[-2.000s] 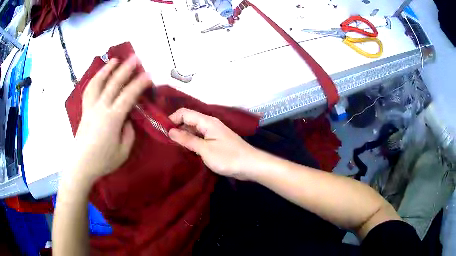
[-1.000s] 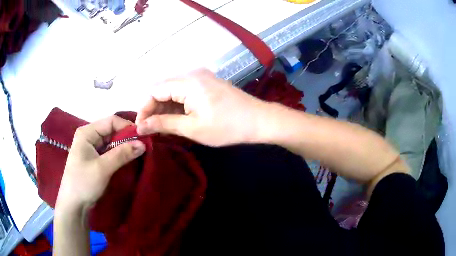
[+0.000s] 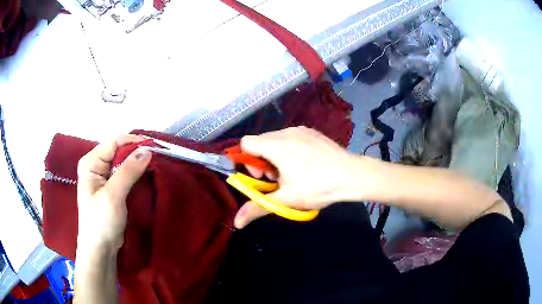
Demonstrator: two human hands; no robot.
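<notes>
My left hand point(image 3: 110, 178) pinches the edge of the dark red garment point(image 3: 178, 237), which lies over the table's front edge and my lap. The metal zipper point(image 3: 61, 178) shows its silver teeth left of my left hand; a short bit also shows by the thumb. My right hand point(image 3: 291, 172) holds the scissors point(image 3: 208, 159), with one red and one yellow-orange handle loop. The blades point left and their tips lie at the cloth edge by my left fingertips. Whether the tips touch the cloth is hard to tell.
The red strip point(image 3: 285, 37) runs over the ruler edge point(image 3: 261, 89). The slide plate point(image 3: 113, 95) is in the tabletop and machine parts point(image 3: 134, 7) are at the top. A dark patterned strip point(image 3: 18, 172) lies left. A blue crate point(image 3: 59, 276) is lower left. Grey-green cloth point(image 3: 475, 130) is at right.
The scissors, earlier lying on the table at right, are now in my right hand at the garment edge. My left hand keeps its pinch on the garment from a second ago.
</notes>
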